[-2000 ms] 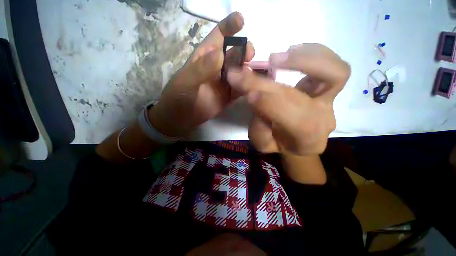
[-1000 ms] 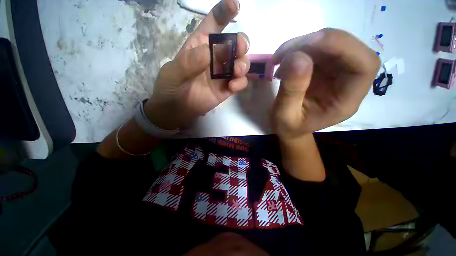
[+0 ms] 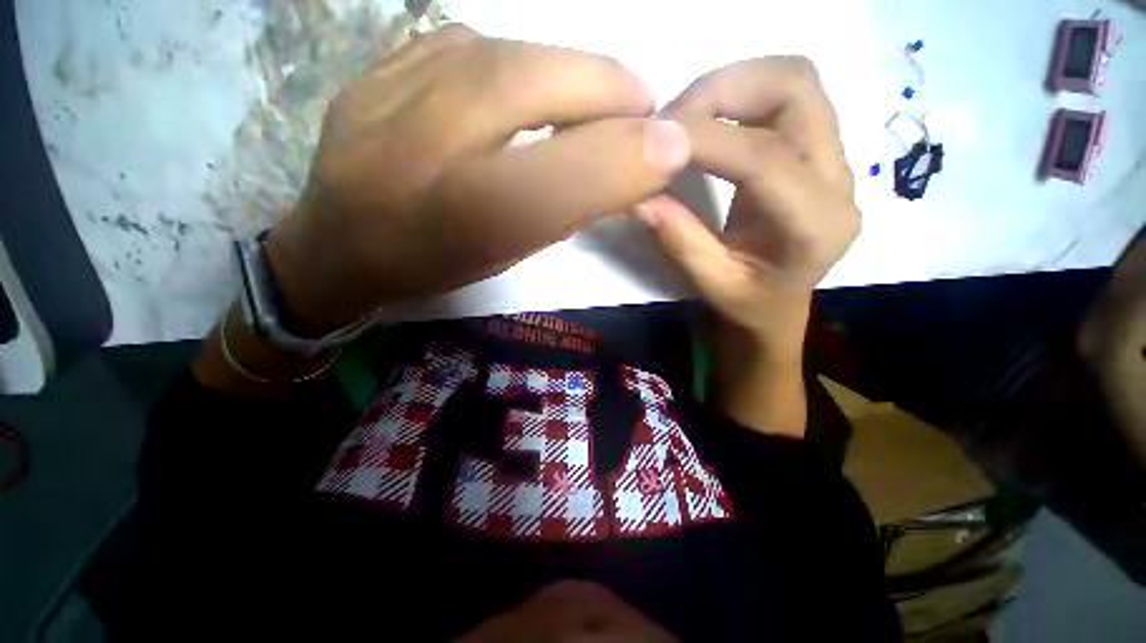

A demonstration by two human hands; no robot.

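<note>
My left hand [image 3: 465, 176] and my right hand [image 3: 767, 176] meet over the middle of the white table, fingertips together. The left thumb and fingers reach across to the right hand's fingertips. Whatever lies between the fingertips is hidden by them; neither the pink camera nor the black-bordered window shows there. I cannot tell what either hand holds.
Two pink cameras [image 3: 1082, 55] with dark screens up lie at the table's [image 3: 138, 163] right. A black cluster of scraps [image 3: 919, 170] and several blue bits [image 3: 907, 92] lie right of my hands. Another person's dark sleeve [image 3: 1005, 389] is at the right. A cardboard box [image 3: 917, 465] is below.
My left hand has turned over and moved right to meet my right hand, whose fingers have closed inward. The window and the pink camera between my hands have gone from sight. The view has shifted slightly.
</note>
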